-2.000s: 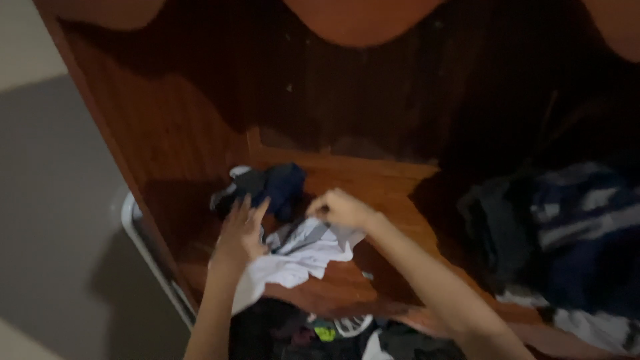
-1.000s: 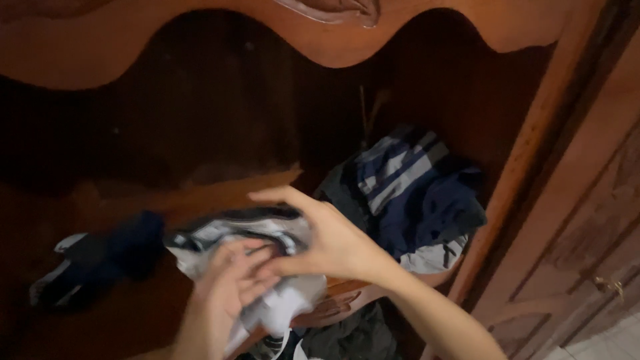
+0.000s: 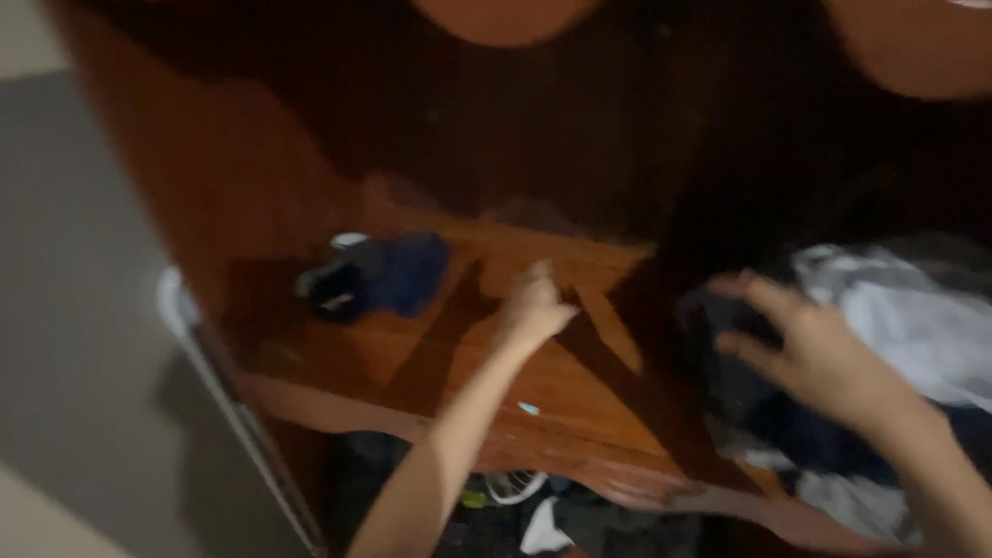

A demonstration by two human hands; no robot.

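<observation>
My left hand [image 3: 536, 306] is over the middle of the wooden wardrobe shelf [image 3: 372, 349], blurred, with no cloth seen in it; its finger pose is unclear. My right hand [image 3: 806, 349] has its fingers apart and holds nothing, in front of the clothes at the right. There a white and grey garment [image 3: 914, 329] lies on top of dark blue clothing [image 3: 821, 434], with a light grey cloth [image 3: 852, 504] below. A small bundle of dark blue and black clothes [image 3: 387, 275] lies at the left of the shelf.
The shelf's carved front edge [image 3: 620, 484] runs below my hands. Dark and white clothes [image 3: 546, 531] fill the space under it. A small pale scrap [image 3: 528, 408] lies on the shelf. A white metal frame [image 3: 225, 403] stands outside the wardrobe at left.
The white and grey garment, in my hands one second ago, now lies on the right pile, released. Two seconds ago it was on the shelf beside the dark blue bundle. The view has swung left again.
</observation>
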